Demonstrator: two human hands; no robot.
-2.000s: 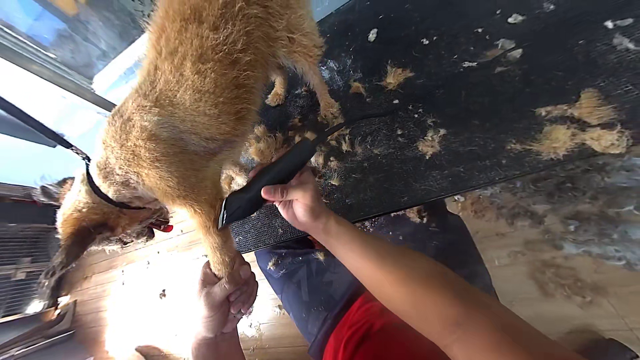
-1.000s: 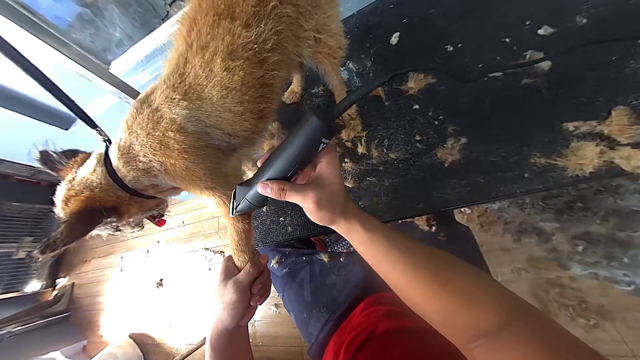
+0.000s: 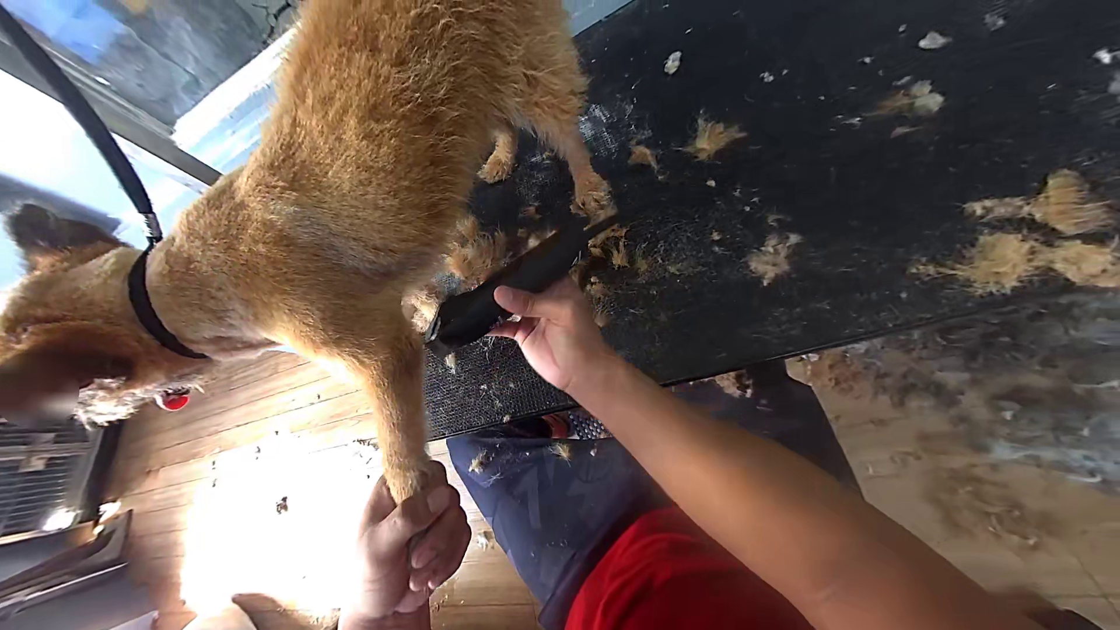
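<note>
A tan, short-clipped dog (image 3: 367, 149) stands on a black grooming table (image 3: 735, 315), with a black loop (image 3: 149, 302) around its neck. My left hand (image 3: 416, 542) grips the paw of its raised front leg (image 3: 398, 411), out past the table edge. My right hand (image 3: 560, 332) holds black electric hair clippers (image 3: 512, 293). The clipper head is just to the right of the raised leg, close to the other front paw; whether it touches hair is unclear. The raised paw is mostly hidden by my left fingers.
Clumps of cut hair (image 3: 1006, 261) lie over the tabletop, with more on the wooden floor (image 3: 945, 464). A black tether (image 3: 87, 114) runs from the neck loop to the upper left. A wire cage (image 3: 39, 477) stands at the lower left.
The clippers were at the raised front leg in both earlier frames; now they are to the right of it. My left hand still holds the paw.
</note>
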